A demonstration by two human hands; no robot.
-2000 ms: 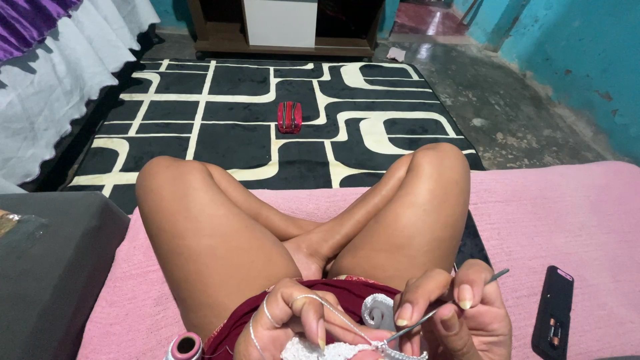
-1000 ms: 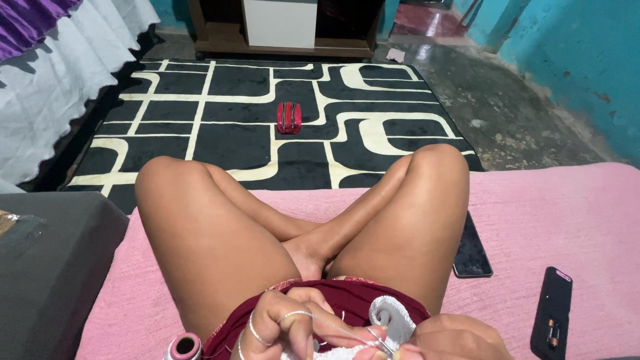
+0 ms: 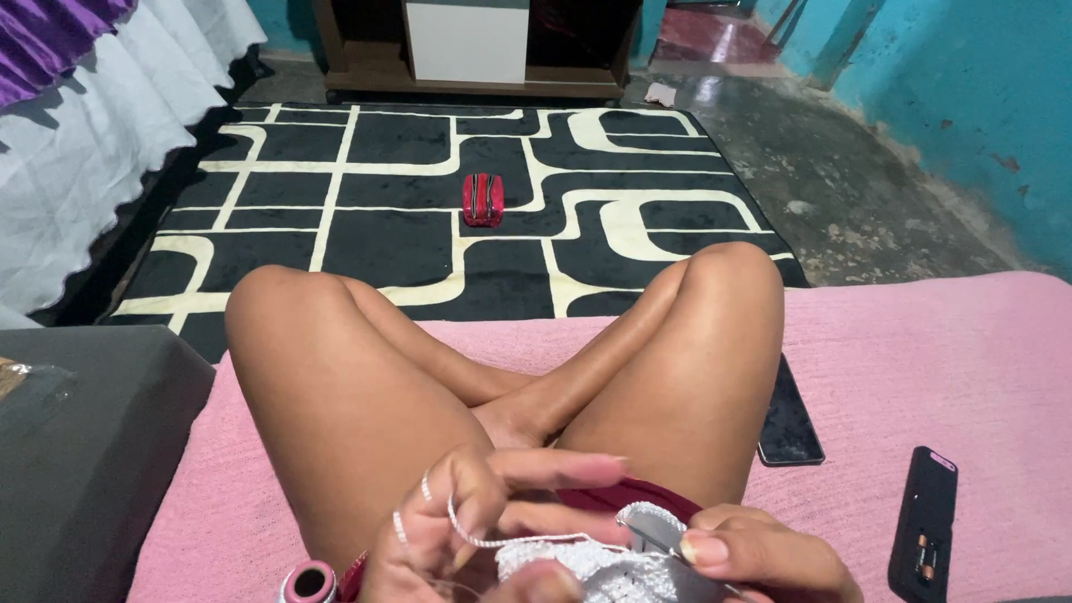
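At the bottom centre, my left hand (image 3: 469, 528) pinches white crochet work (image 3: 620, 569), and white yarn (image 3: 536, 540) winds around its fingers. My right hand (image 3: 762, 553) grips a thin metal crochet hook (image 3: 657, 534) between thumb and finger, its tip at the edge of the white work. A rounded grey-white piece, partly covered with white stitches, stands between the hands; what it is I cannot tell. A pink-ended thread spool (image 3: 308, 584) lies left of my left hand. The lower parts of both hands are cut off by the frame.
My crossed legs rest on a pink cloth (image 3: 871, 377). A dark phone (image 3: 790, 419) lies by my right thigh, with a black case holding small batteries (image 3: 924, 523) farther right. A grey block-shaped thing (image 3: 92, 452) is at left. A red zipped pouch (image 3: 483, 201) sits on the patterned rug (image 3: 385, 218).
My right hand, which held the hook out to the right two seconds ago, has come in toward the white work. The fingers of my left hand have spread and lifted since one second ago.
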